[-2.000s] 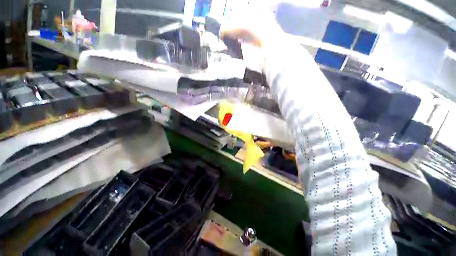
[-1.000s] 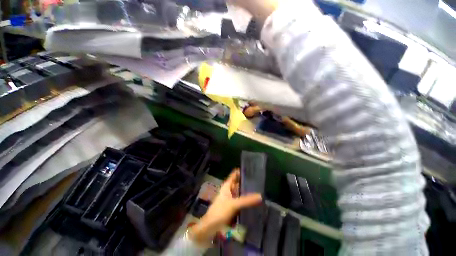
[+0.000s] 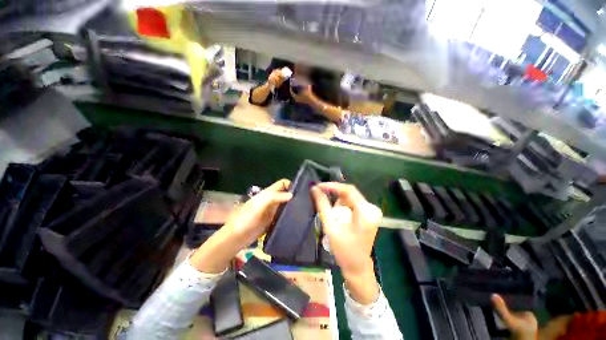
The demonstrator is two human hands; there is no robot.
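Note:
My left hand [image 3: 260, 209] is closed on the left side of a dark device housing [image 3: 292, 229], held tilted above the bench. My right hand [image 3: 345, 222] pinches at the upper right side of the same housing with thumb and index finger. Whether the right fingers hold a separate thin part is too blurred to tell. Below, a glossy dark unit [image 3: 274, 287] and another dark unit [image 3: 227, 305] lie on the colourful printed sheet [image 3: 323, 319].
Open black housing shells [image 3: 106, 232] are piled at left. Narrow dark units [image 3: 452, 202] stand in a row on the green belt. Another person's hand [image 3: 515, 322] is at lower right. A person opposite works by a small-parts tray [image 3: 372, 129]. A yellow strip [image 3: 197, 66] hangs at upper left.
The view has swung down and right. My right arm has come down from the upper shelf area to the housing. My left hand now holds a housing above the sheet.

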